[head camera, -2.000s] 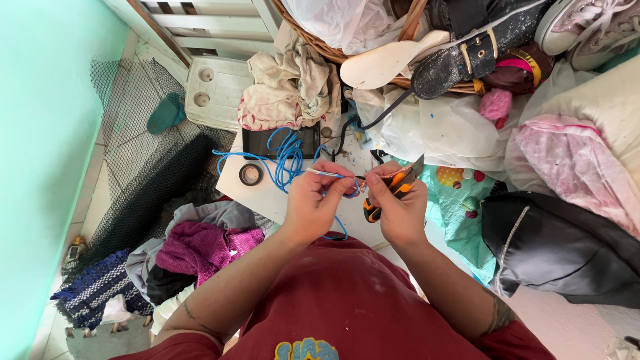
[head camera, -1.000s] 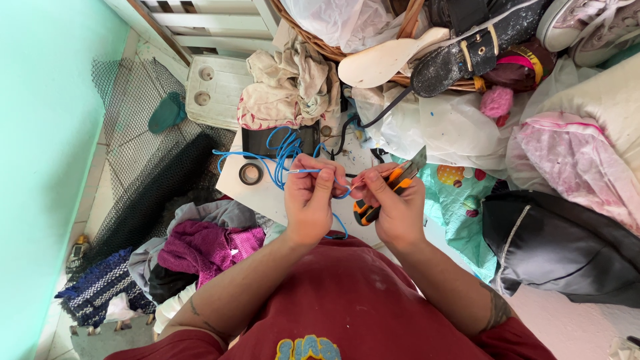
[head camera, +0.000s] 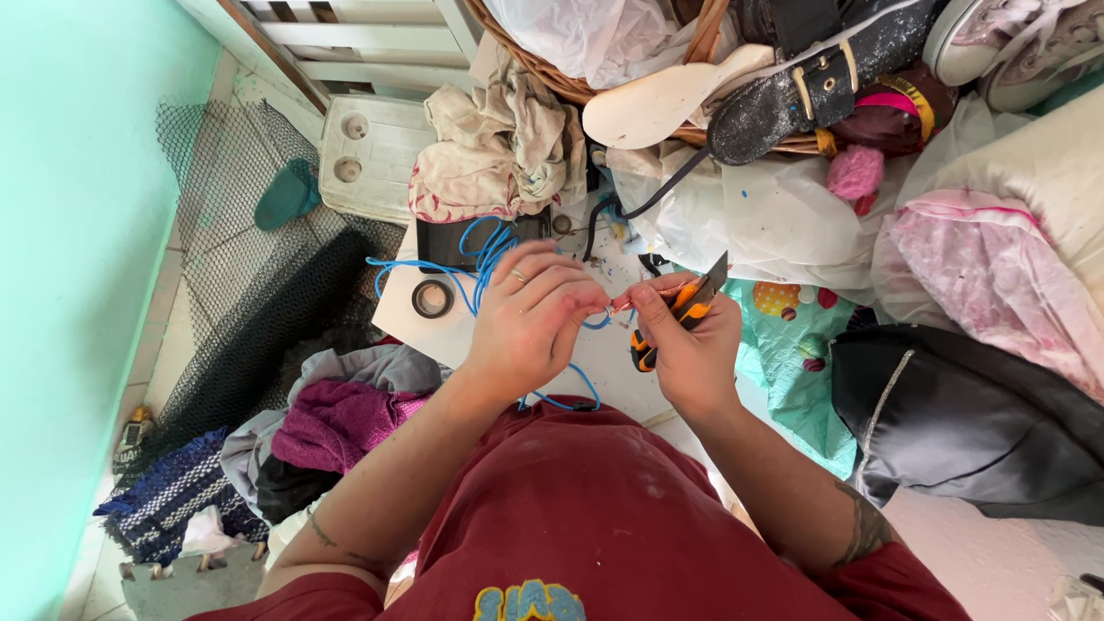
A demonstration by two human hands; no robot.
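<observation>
Near the middle, my left hand [head camera: 536,315] pinches the end of a blue wire between thumb and fingertips. My right hand [head camera: 697,345] holds bare copper strands [head camera: 624,304] between thumb and forefinger, close to the left fingertips. In the same hand lies an orange and black utility knife [head camera: 687,304], its blade pointing up and away. Behind my left hand, loops of blue wire [head camera: 488,259] lie over a white surface and a black tray [head camera: 442,245]. A roll of black tape [head camera: 433,298] rests left of them. The exact join at the fingertips is partly hidden.
Cream cloth [head camera: 500,147] and a white plastic lid [head camera: 371,155] lie beyond. A wicker basket [head camera: 552,73], a wooden spatula-like piece [head camera: 647,108] and a black sandal [head camera: 780,108] are at the back. Black mesh [head camera: 250,328] and clothes [head camera: 345,423] lie left; a black bag [head camera: 966,414] sits right.
The fingers of my left hand have spread and turned, now covering part of the blue wire loops. Bare copper shows between the hands. The knife stays in my right hand.
</observation>
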